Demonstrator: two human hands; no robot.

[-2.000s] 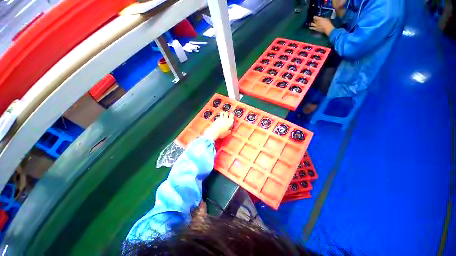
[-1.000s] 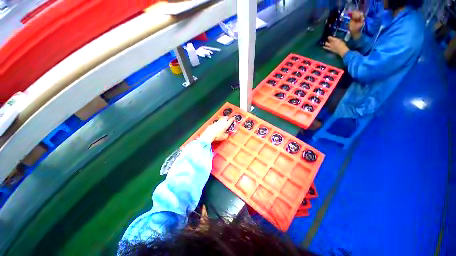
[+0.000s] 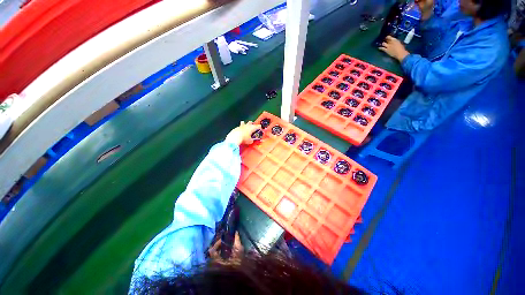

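Observation:
An orange-red compartment tray [image 3: 299,188] lies in front of me, with dark round units in its far row. My left hand [image 3: 245,133] is at the tray's upper left corner, its fingers on a round unit [image 3: 257,134] at the start of the second row. Whether the unit is lifted is unclear. My right hand [image 3: 225,249] shows only partly at the bottom, by my hair, around a black handheld tool [image 3: 229,222], which looks like the electric screwdriver. The other pockets nearer me hold no units.
A second orange-red tray [image 3: 352,99], mostly full of round units, lies beyond a white post [image 3: 292,63]. A person in a blue smock [image 3: 446,75] sits at the far right. A blue stool [image 3: 394,147] stands below. Stacked lower trays show at the main tray's right edge. The green belt curves left.
My left hand has moved left along the second row to its first unit. The black tool now shows near my right hand. The plastic bag is no longer visible. The view has shifted.

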